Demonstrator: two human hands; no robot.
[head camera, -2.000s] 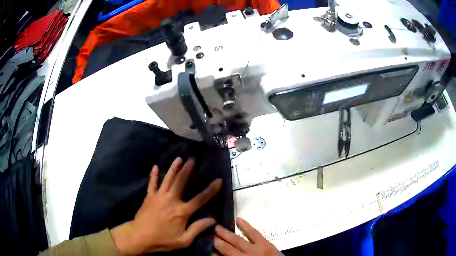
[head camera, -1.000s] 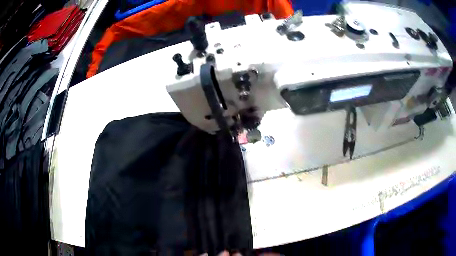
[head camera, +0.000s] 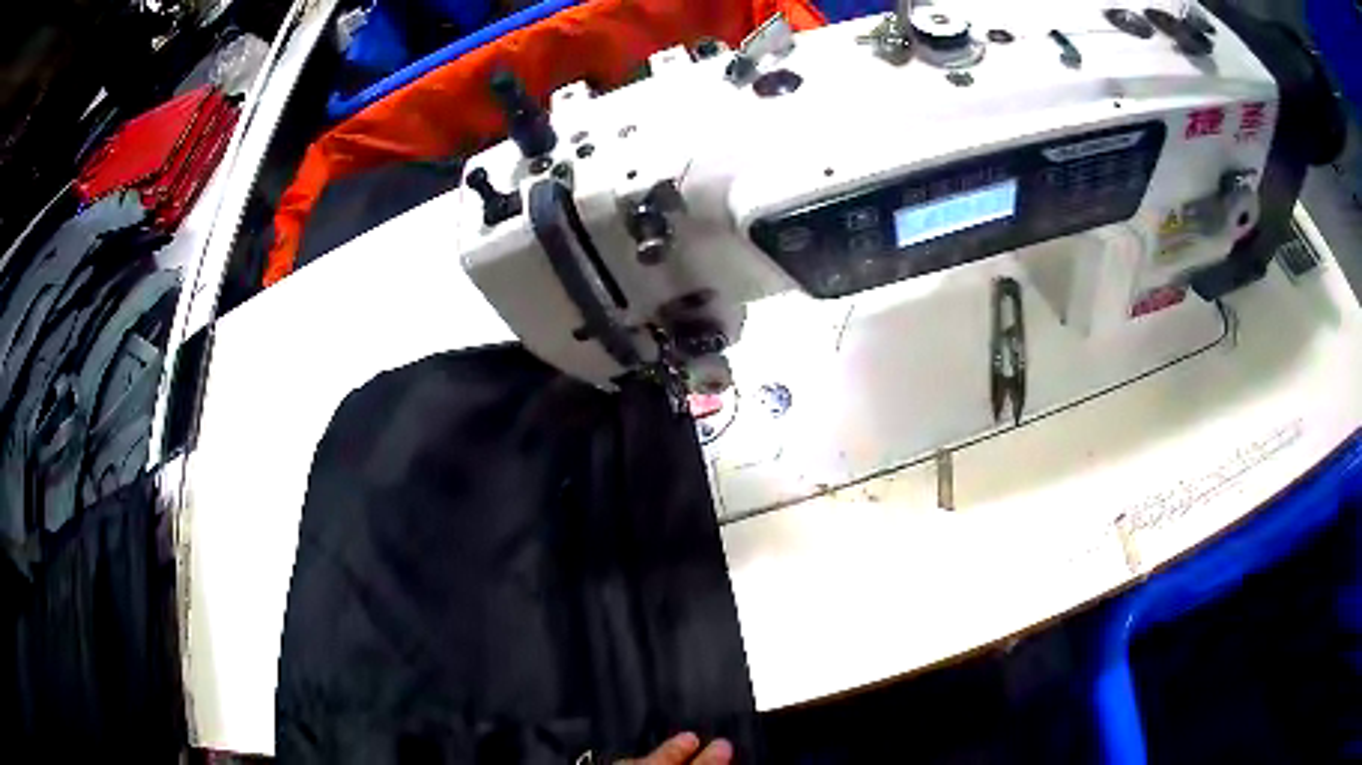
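A large black cloth panel (head camera: 448, 553) lies on the white table left of the machine head, its right edge running up to the presser foot (head camera: 680, 392). Lengthwise folds or layers run along its right side. Only fingertips of one hand, seemingly my right hand (head camera: 687, 749), show at the bottom edge, on the panel near its right edge. The rest of that hand is cut off, so its grip cannot be told. My left hand is not in view. The white sewing machine (head camera: 837, 165) has a lit screen.
Thread snips (head camera: 1008, 351) lie on the machine bed. Dark and grey cut pieces (head camera: 75, 374) are stacked at the left, with red pieces (head camera: 157, 147) beyond. An orange-lined bin (head camera: 403, 120) stands behind the table. A blue bin rim (head camera: 1117, 658) is at the lower right.
The hand that lay spread on the panel has gone out of view; the other has drawn down to the bottom edge. The panel now reaches further down the picture. The camera view has shifted.
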